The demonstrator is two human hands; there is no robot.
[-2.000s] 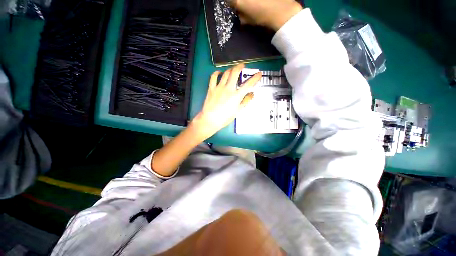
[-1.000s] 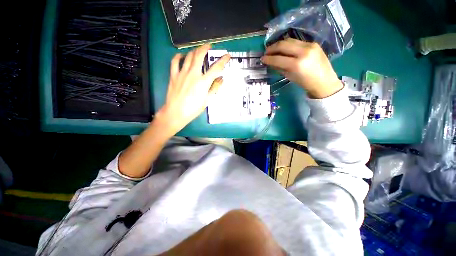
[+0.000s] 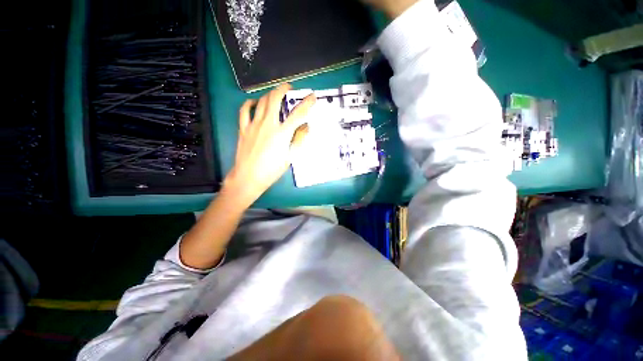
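Note:
The silver-white fixture [image 3: 331, 141] lies on the green bench before me, small dark marks and blocks on its top. My left hand [image 3: 264, 144] rests on its left edge, fingers apart, thumb and fingertips at its upper left corner; whether a small part is under them cannot be told. My right hand [image 3: 389, 5] is at the top edge, mostly cut off by the frame, beyond the fixture; its fingers are hidden. The black square parts tray [image 3: 310, 42] lies beyond the fixture, with a heap of tiny silver pieces [image 3: 245, 27] at its left.
A long black tray [image 3: 149, 185] of thin dark cables or rods is at left, another at far left. A clear bag with a white label [image 3: 458, 25] lies partly behind my right sleeve. A second fixture [image 3: 530, 130] with a green label is at right. Thin tubing [image 3: 377, 182] bends beside the fixture.
My right hand has moved from the fixture's upper right corner up to the top edge of the view. My left hand stays on the fixture. The bag is now mostly covered by the right sleeve.

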